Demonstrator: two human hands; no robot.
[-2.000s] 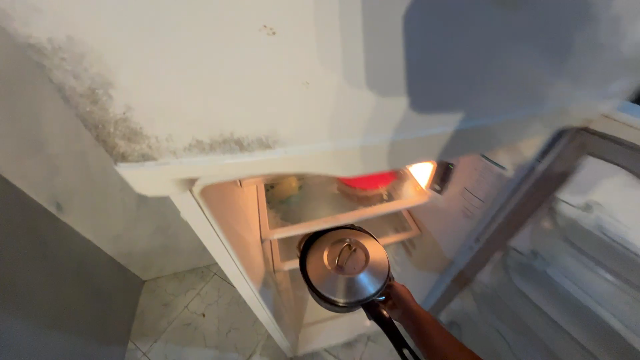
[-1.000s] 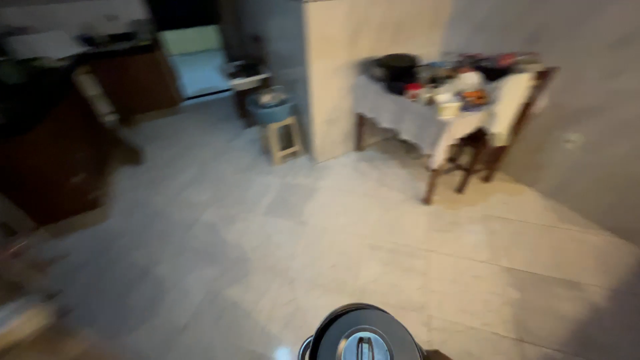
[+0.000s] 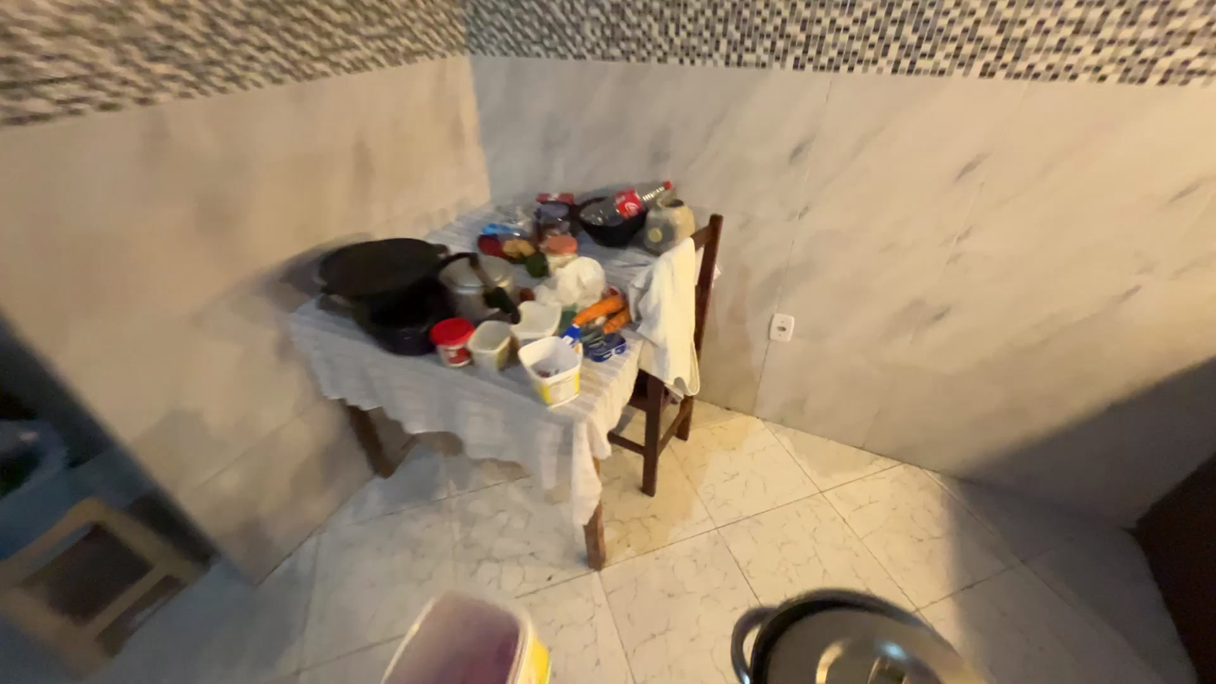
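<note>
At the bottom right edge a dark pan with a metal lid [image 3: 855, 651] and a small loop handle is partly in view. Left of it, also cut off by the bottom edge, is a plastic tub [image 3: 465, 646] with a purplish inside and some yellow on its side. Neither of my hands shows, so what holds the pan and the tub is hidden below the frame. Farther off, a table with a white cloth [image 3: 475, 408] bears a large black pan [image 3: 380, 271], a red-lidded container [image 3: 452, 340], a white and yellow tub [image 3: 553, 370], carrots [image 3: 603, 309] and a plastic bottle [image 3: 629, 202].
A dark wooden chair [image 3: 707, 275] with a white towel [image 3: 670, 313] over it stands at the table's right side, near the wall. A light stool [image 3: 90, 579] is at the lower left, beyond a wall corner. A socket [image 3: 781, 328] is on the wall.
The view has swung from the open refrigerator across the room to the table. Two seconds ago a hand held the lidded pan by its handle; now no hand shows. The tub has come into view.
</note>
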